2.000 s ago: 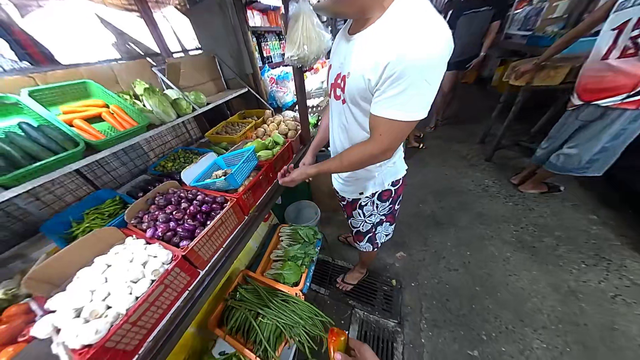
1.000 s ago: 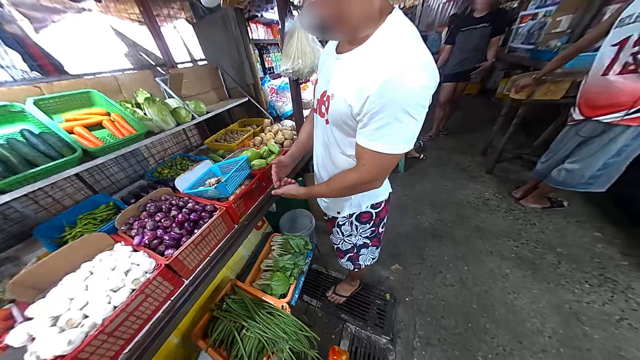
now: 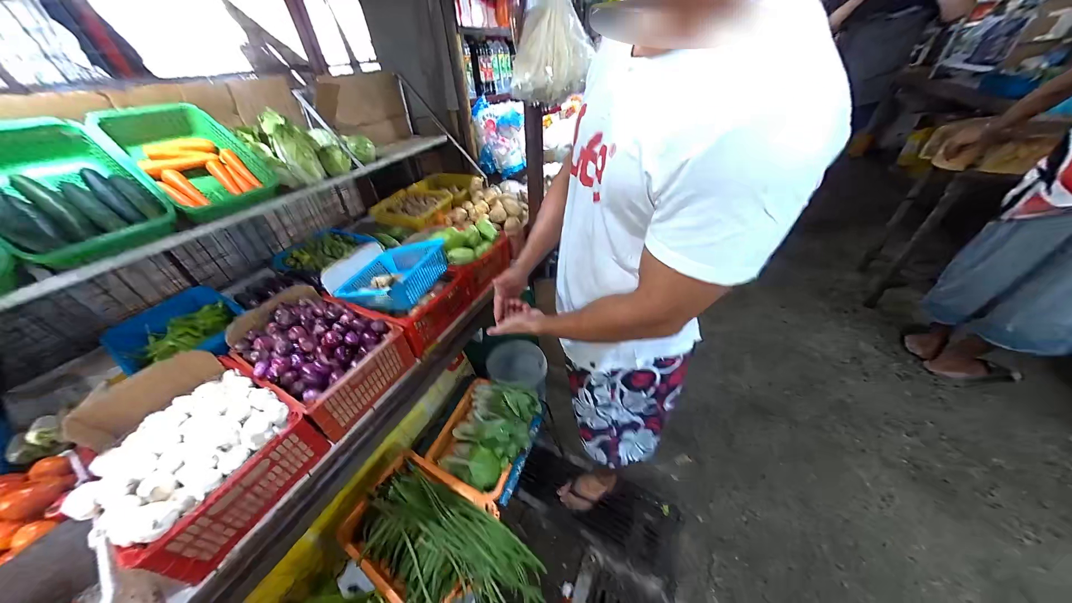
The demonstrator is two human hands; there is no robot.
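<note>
Neither of my hands is in view. A person in a white T-shirt point(image 3: 712, 159) stands beside the stall, with both hands point(image 3: 519, 314) held together over the edge of the crates; what lies in the palms is too small to tell. Nearest to me on the stall, a red plastic crate point(image 3: 243, 494) holds garlic bulbs point(image 3: 193, 444). Behind it come red onions point(image 3: 310, 343) in another red crate, then a small blue plastic basket point(image 3: 398, 280). Tomatoes point(image 3: 29, 502) lie at the left edge.
Green baskets hold carrots point(image 3: 201, 167) and cucumbers point(image 3: 75, 205) on the upper shelf. Orange crates with long green beans point(image 3: 452, 536) and leafy greens point(image 3: 490, 435) stand low, near a grey bucket point(image 3: 517, 366). A floor grate point(image 3: 620, 519) lies beside them. Another person's legs point(image 3: 988, 293) are at right.
Two seconds ago, fingers with a small orange-red item showed at the bottom edge; they are now out of view. The person in white has brought both hands together, palms up.
</note>
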